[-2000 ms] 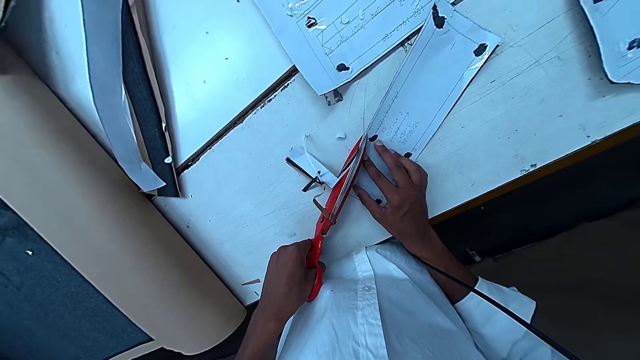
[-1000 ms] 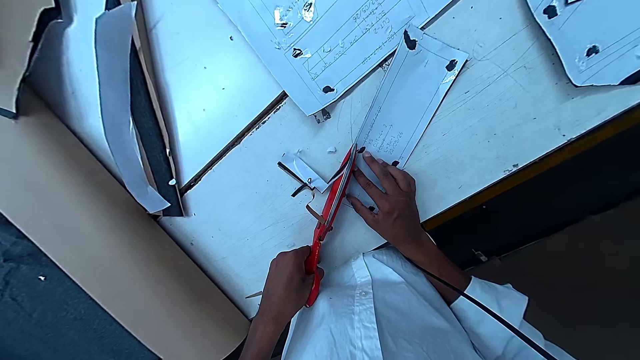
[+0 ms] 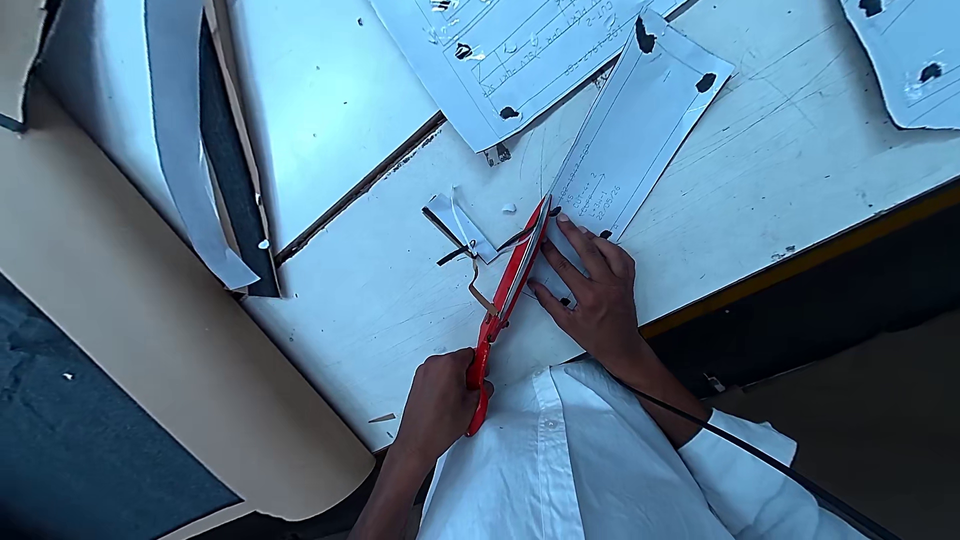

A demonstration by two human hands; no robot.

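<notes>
Large red-handled scissors (image 3: 516, 281) lie along the left edge of a pale paper pattern sheet (image 3: 637, 135), which bears writing, ruled lines and dark blotches. My left hand (image 3: 444, 401) is closed around the scissors' handle near my white shirt. The fingers of my right hand (image 3: 592, 281) are spread on the lower end of the sheet, just right of the blades, pressing it flat. Left of the blades lie a small pale offcut (image 3: 463, 225) and thin dark and tan curled strips (image 3: 480, 289). The exact contact at the blade tips is too small to tell.
A bigger marked sheet (image 3: 517, 60) lies beyond, and another (image 3: 911, 67) at the far right. On the left are a large tan rolled sheet (image 3: 172, 315), a long grey strip (image 3: 176, 135) and dark material. A groove (image 3: 360, 187) crosses the white tabletop. A black cable runs over my right arm.
The small offcut and curled strips beside the blades have shifted a little. My left hand keeps hold of the scissors, and my right hand stays on the sheet.
</notes>
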